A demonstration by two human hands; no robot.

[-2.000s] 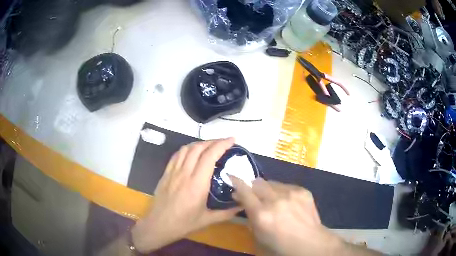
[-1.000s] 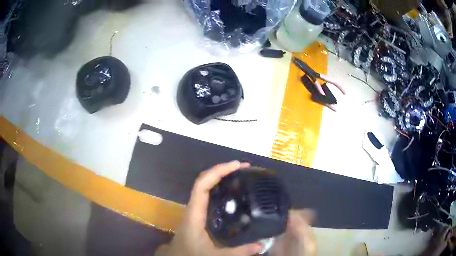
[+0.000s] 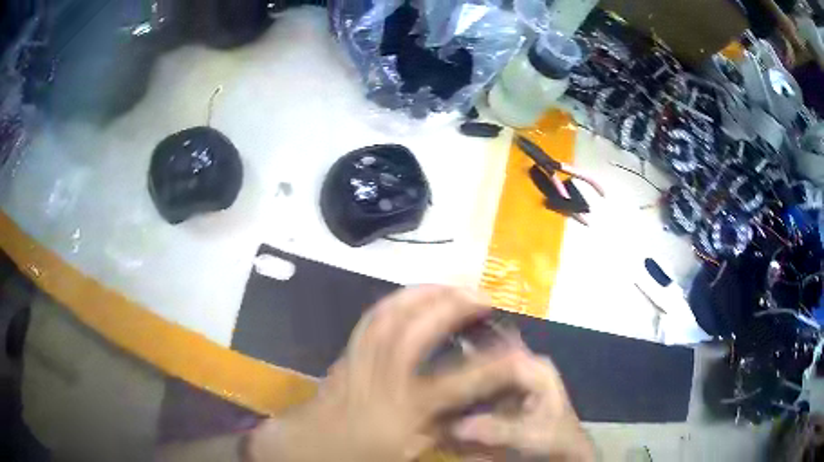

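My left hand [image 3: 388,361] and my right hand [image 3: 519,397] are close together over the black work mat [image 3: 614,374], both blurred. They close around a dark glossy housing [image 3: 456,347], of which only a small part shows between the fingers. The white wipe cannot be made out. Two more glossy black rounded housings stand on the white bench behind the mat, one in the middle [image 3: 375,194] and one at the left [image 3: 195,174], each with a thin wire tail.
A clear plastic bag [image 3: 361,54] with black parts and a pale-green bottle [image 3: 529,86] stand at the back. Nippers [image 3: 560,176] lie on orange tape [image 3: 524,239]. Tangled ring-shaped modules [image 3: 723,198] fill the right. A white wipe [image 3: 673,311] lies near them. Orange tape [image 3: 154,329] edges the bench.
The housing was turned from its open side to its outer face, then became mostly covered as both hands closed around it. The view has shifted slightly, and the bench objects appear lower.
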